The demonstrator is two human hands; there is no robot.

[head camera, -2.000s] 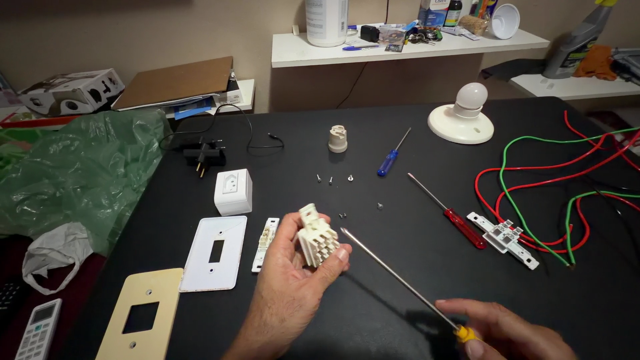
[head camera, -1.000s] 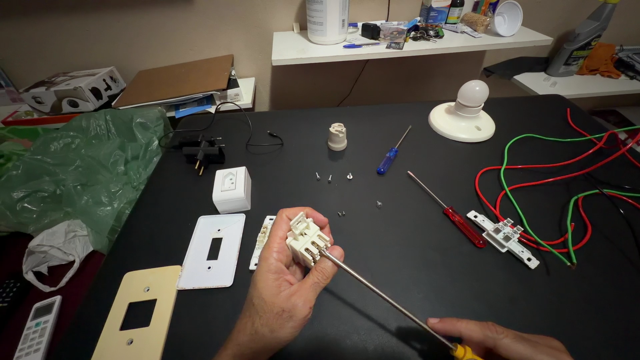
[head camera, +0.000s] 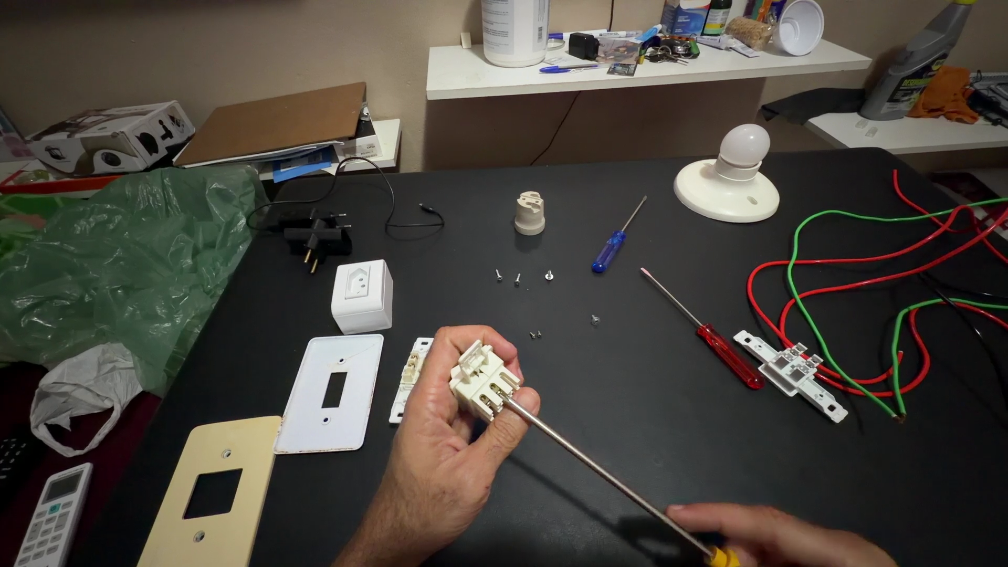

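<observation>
My left hand [head camera: 457, 457] grips a cream plastic electrical module [head camera: 482, 379] with screw terminals, between thumb and fingers. At lower right my right hand [head camera: 776, 535] holds a long screwdriver [head camera: 606, 472] by its yellow handle, mostly cut off by the frame edge. The blade's tip meets a terminal opening of the module; the tip itself is hidden. Behind my left hand lies a white mounting strip with a cream insert [head camera: 409, 378], partly covered. A white faceplate [head camera: 303, 394] and a cream faceplate [head camera: 256, 488] lie further left.
Across the black table [head camera: 551, 488] are a white outlet box [head camera: 374, 303], black plug adapter [head camera: 316, 236], lamp socket [head camera: 530, 214], small screws [head camera: 517, 279], blue screwdriver [head camera: 610, 250], red screwdriver [head camera: 728, 354], white switch insert [head camera: 790, 372], red and green wires [head camera: 795, 295] and a bulb on a round base [head camera: 728, 197].
Two seconds ago the screwdriver tip was apart from the module; since then it has come against the terminals. The module has been turned in my left hand.
</observation>
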